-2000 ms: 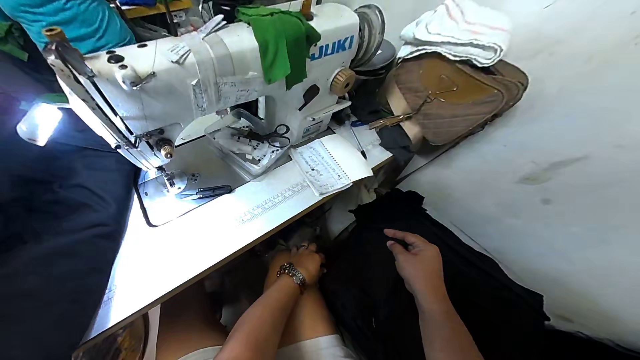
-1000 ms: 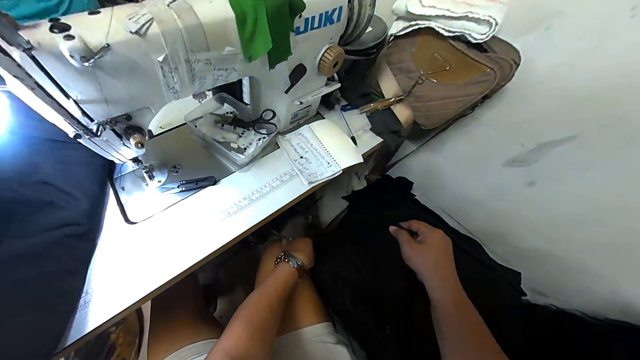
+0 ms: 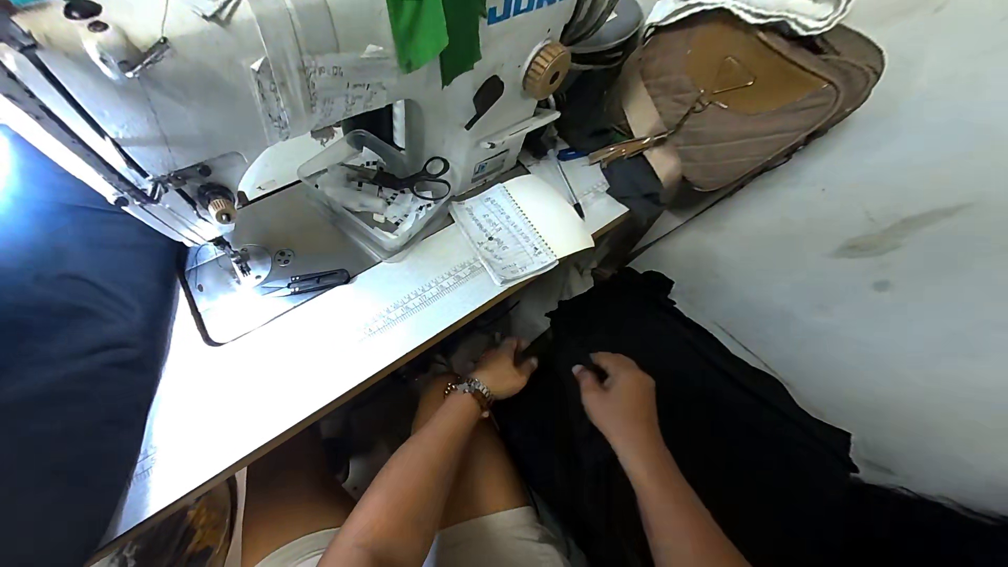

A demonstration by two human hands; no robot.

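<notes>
Black fabric (image 3: 709, 425) lies in a heap to the right of my legs, below the table edge. My right hand (image 3: 618, 394) is over it, thumb and fingers pinched together on a bit of black cloth. Beside the fabric's left edge, just below the table edge, is my left hand (image 3: 504, 370), fingers curled, a bracelet at the wrist; whether it grips cloth cannot be told. A white Juki sewing machine (image 3: 331, 71) stands on the white table (image 3: 315, 354), thread snips (image 3: 315, 282) lying near its needle plate.
A clear plastic tray (image 3: 378, 236) holds black-handled scissors (image 3: 429, 179). Near it lie a spiral notebook (image 3: 512, 228) and a pen (image 3: 568, 189). A brown quilted bag (image 3: 748, 118) rests against the white wall (image 3: 906, 299). Dark blue cloth (image 3: 71, 354) hangs at the left.
My left hand has moved right, from by my knee to the fabric's edge. My right hand stays over the black fabric. The view has shifted closer to the table.
</notes>
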